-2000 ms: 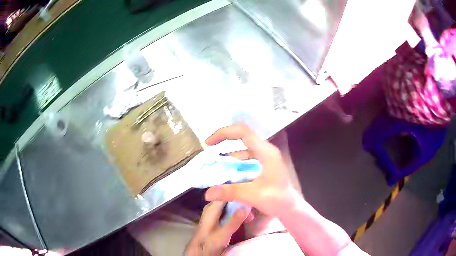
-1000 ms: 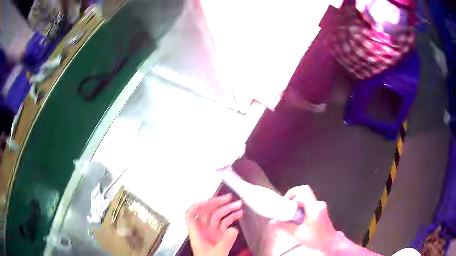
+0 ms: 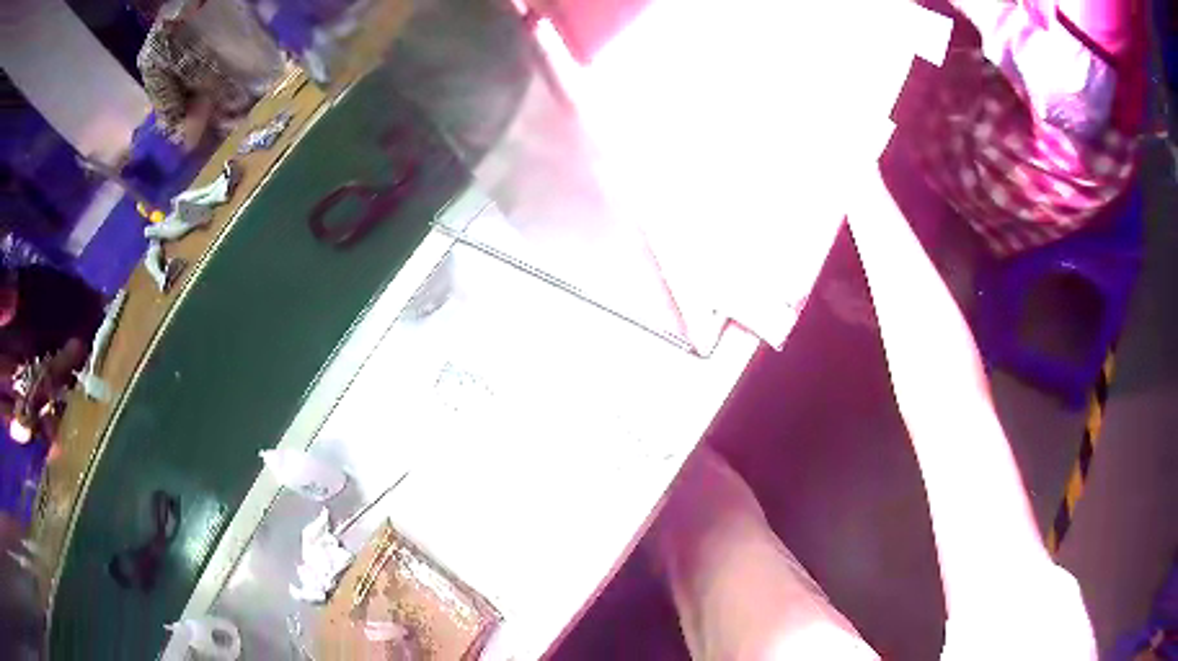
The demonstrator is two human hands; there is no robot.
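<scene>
My right forearm (image 3: 950, 426) reaches up from the lower right into a white glare, where my right hand cannot be made out. My left hand is not in view. The pale workpiece is not visible. The brown cardboard mat (image 3: 446, 607) lies at the bottom, cut off by the frame edge. A small white cup (image 3: 384, 630) is on it, with thin sticks (image 3: 375, 555) at its far edge. A crumpled white rag (image 3: 318, 562) and a thin rod (image 3: 371, 504) lie beside it.
Two translucent bottles (image 3: 308, 474) (image 3: 207, 637) are near the green strip (image 3: 258, 349), which bears black looped items (image 3: 368, 207). A metal divider (image 3: 568, 287) crosses the bench. A person in pink (image 3: 1072, 78) is by a blue stool (image 3: 1066, 304) at right.
My right arm has stretched up and away into the glare. My left hand and the pale workpiece are no longer visible. The view has shifted, showing more of the area beyond the green strip.
</scene>
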